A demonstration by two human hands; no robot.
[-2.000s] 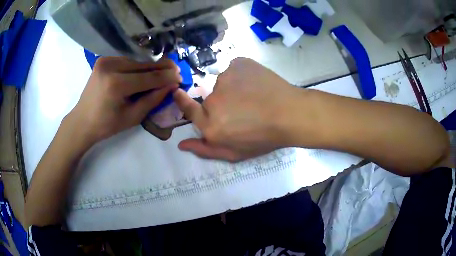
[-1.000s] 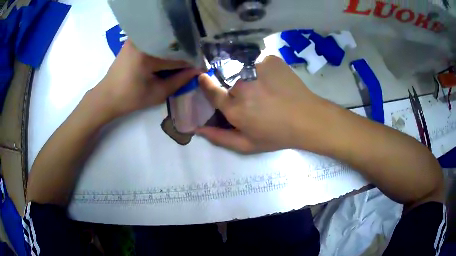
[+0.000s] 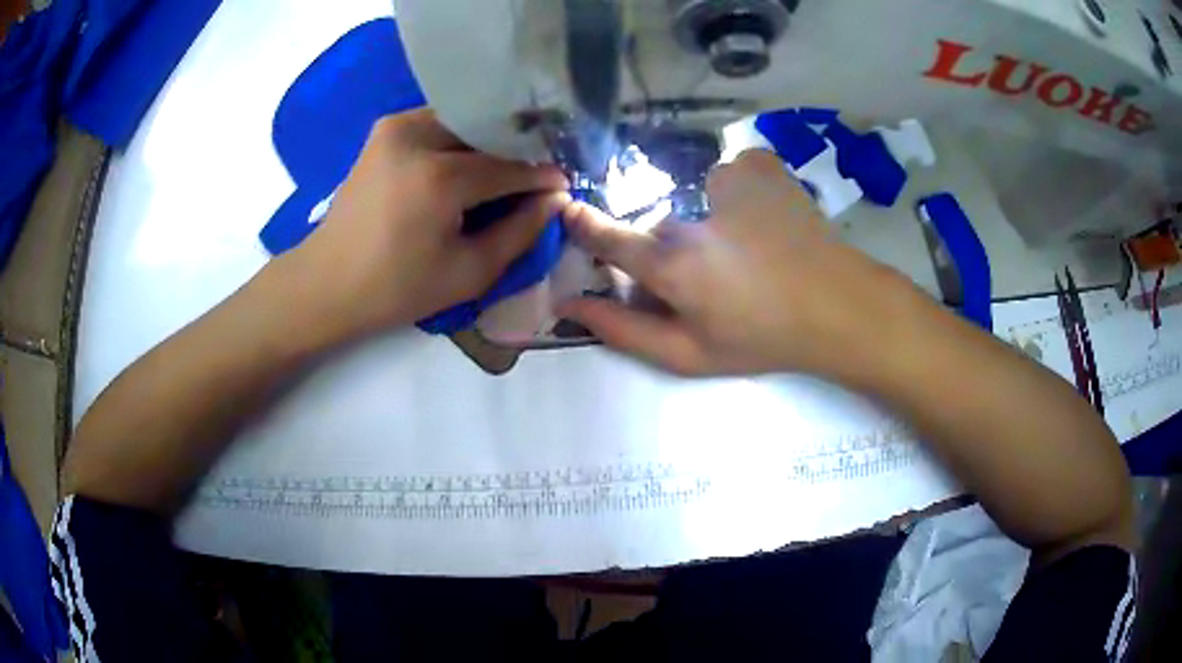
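A blue fabric panel [image 3: 340, 106] lies left of the machine head, its rounded end up, and runs under my left hand. Blue fabric also shows below my fingers, by the needle plate [image 3: 525, 315]. My left hand [image 3: 447, 214] pinches the blue fabric with thumb and fingertips at the presser foot. My right hand [image 3: 726, 272] has its index fingertip against the fabric beside the left fingertips, thumb spread lower over the plate. The needle area [image 3: 616, 181] is glaring and partly hidden, so the stitch point cannot be seen.
The white sewing machine [image 3: 856, 78] with red lettering spans the top. Blue and white pieces [image 3: 866, 162] lie right of the needle, then a blue strip [image 3: 959, 253] and dark-red snips or tweezers [image 3: 1078, 337]. Blue cloth [image 3: 143, 65] lies upper left. A ruler scale [image 3: 454, 499] runs along the front edge.
The camera view has shifted, so more of the machine shows. More of the blue panel now shows left of the head, and blue fabric now extends below my left hand. Both hands stay at the foot.
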